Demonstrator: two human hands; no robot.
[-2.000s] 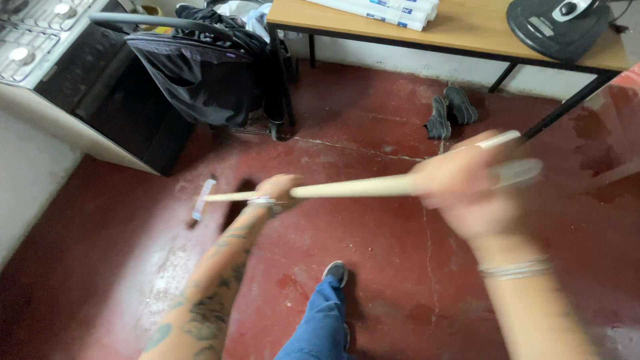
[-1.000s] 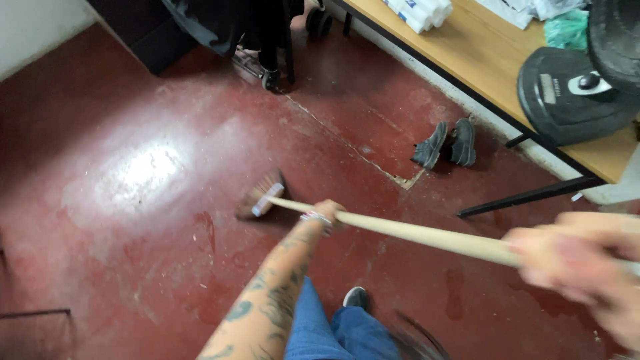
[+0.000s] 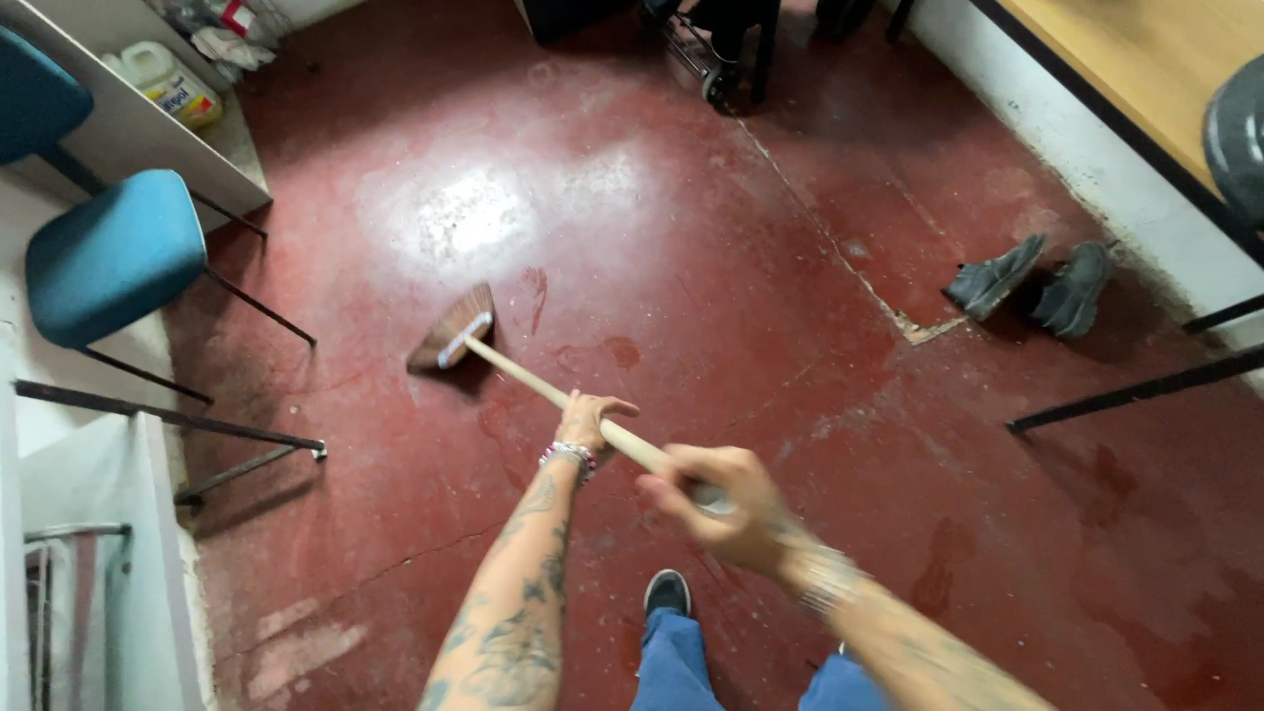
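A broom with brown bristles (image 3: 456,331) and a pale handle (image 3: 523,375) reaches from my hands toward the upper left, its head tilted against the red floor (image 3: 691,296). My left hand (image 3: 590,420) is around the middle of the visible handle, with a beaded bracelet at the wrist. Nearer to me, my right hand (image 3: 726,499) grips the handle close to its top end and is slightly blurred. The bristles lie just below a bright patch of reflected light. Cracks and darker wet-looking marks show on the floor.
Dark shoes (image 3: 1071,291) lie by the right wall, near a wooden table (image 3: 1136,59) with black metal legs. A blue chair (image 3: 118,257) stands at the left, below a yellow-labelled jug (image 3: 170,87). Stroller wheels (image 3: 718,87) are at the top.
The view has swung left, bringing the blue chair into sight. My right hand has come closer to my left hand, and both still hold the broom handle.
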